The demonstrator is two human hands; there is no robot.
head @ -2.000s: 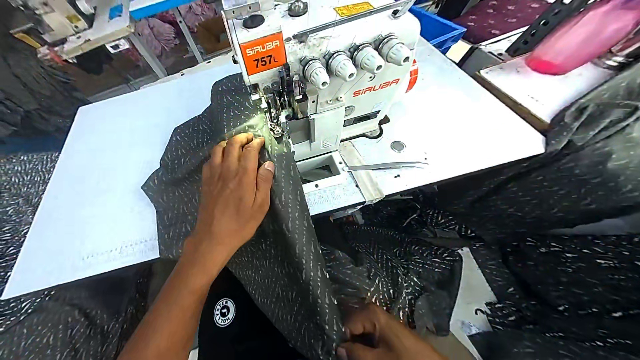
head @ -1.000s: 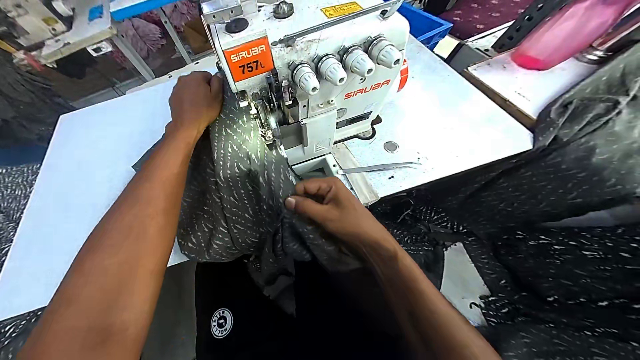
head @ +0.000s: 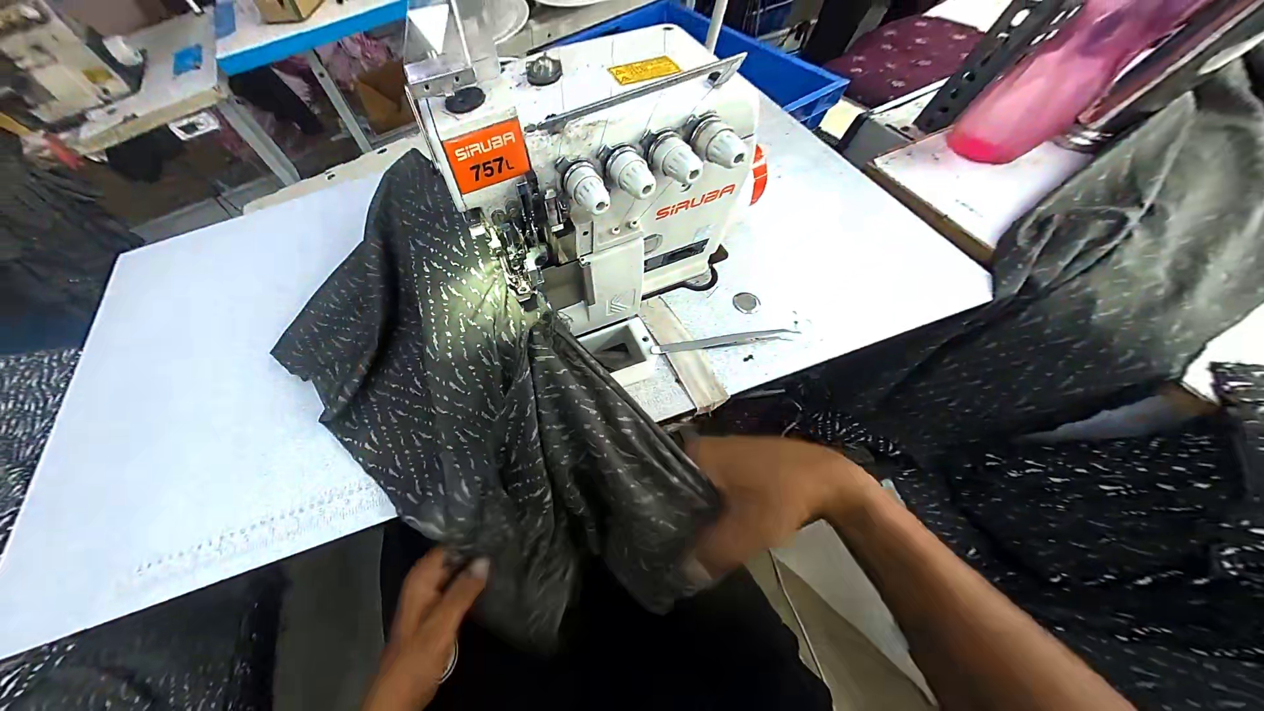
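Observation:
A Siruba overlock sewing machine (head: pixel 632 178) stands on a white table, its lamp lighting the needle area. Dark grey fabric with short white dashes (head: pixel 444 395) runs from the presser foot over the table's front edge. My left hand (head: pixel 430 612) pinches the cloth's lower left edge, thumb and fingers closed on it. To the right, below the machine bed, my right hand (head: pixel 750 494) is blurred and grips the cloth's right side. Metal tweezers (head: pixel 726 341) lie on the table right of the machine's front opening.
More dashed dark fabric (head: pixel 1086 513) hangs and lies at the right. A pink bottle (head: pixel 1047 99) rests on a neighbouring table at the upper right. Behind the machine is a blue plastic crate (head: pixel 790 74). Another sewing machine (head: pixel 64 64) stands at the upper left.
My left hand has come down from beside the machine head to the cloth's lower edge. My right hand has moved down from near the machine bed. The cloth now spreads down over the table edge.

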